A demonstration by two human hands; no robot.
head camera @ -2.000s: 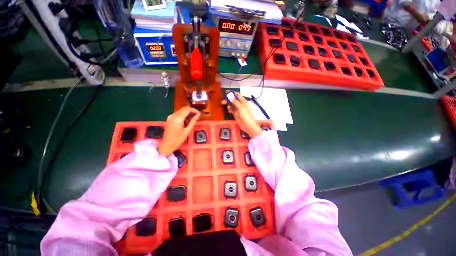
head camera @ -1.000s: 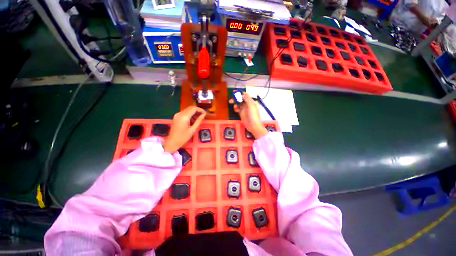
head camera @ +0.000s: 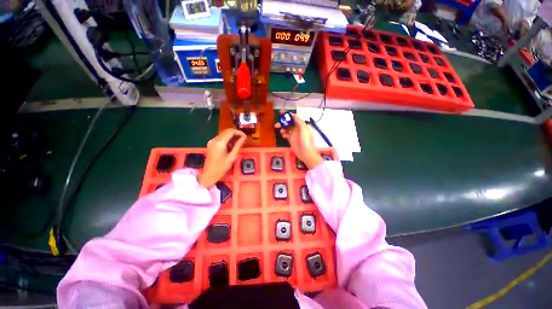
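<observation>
My right hand (head camera: 301, 140) holds a smartwatch body (head camera: 287, 120) with its screen lit, just right of the test fixture (head camera: 264, 125). My left hand (head camera: 222, 154) is at the front of the fixture nest (head camera: 247, 121), with thumb and fingertips near each other; whether it touches or holds something there is too small to tell. The red toggle clamp handle (head camera: 243, 81) points down above the nest. The near red tray (head camera: 249, 195) has black watch bodies on the left and bodies with a pale ring on the right.
Behind the fixture stand a bench power supply (head camera: 292, 48) with red digits and a blue-edged meter (head camera: 198, 63). A full red tray (head camera: 393, 95) lies behind right. A paper sheet (head camera: 343, 130) with a pen (head camera: 321, 132) is right of the fixture. Thin cables hang behind. Another person's arm (head camera: 501, 15) shows far right.
The watch body in my right hand now shows a lit pattern on a dark screen, where a pale patch showed before. Both hands stay in nearly the same place. The view has shifted slightly.
</observation>
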